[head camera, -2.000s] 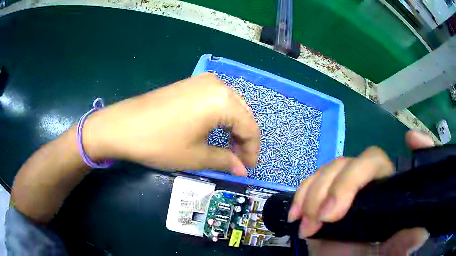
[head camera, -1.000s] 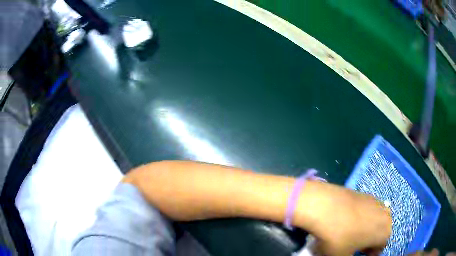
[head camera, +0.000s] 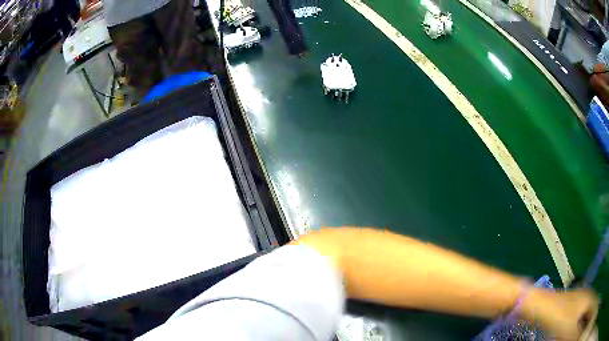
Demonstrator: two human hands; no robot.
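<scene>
My left hand (head camera: pixel 564 313) is at the lower right, blurred, its fingers curled; whether it holds anything cannot be made out. Its bare forearm, with a purple band at the wrist, reaches across the bottom of the view. The blue screw tray (head camera: pixel 543 282) shows only in part behind and below the wrist, with small screws inside. A pale unit (head camera: pixel 360 328) is cut off by the bottom edge, below the forearm. A white socket unit (head camera: pixel 338 74) lies farther up the dark green bench. My right hand and the screwdriver are not in view.
A large black tote (head camera: pixel 237 153) lined with a white sheet (head camera: pixel 147 206) stands left of the bench. Another white unit (head camera: pixel 437 23) is on the conveyor, beyond the pale edge rail (head camera: pixel 497 143). A black "Mitra" case (head camera: pixel 551 56) lies upper right. A person (head camera: pixel 147 46) stands behind the tote.
The view has swung left, bringing the whole tote and more of the bench into sight. My left hand and the tray now lie nearer the lower right corner. My right hand has left the picture.
</scene>
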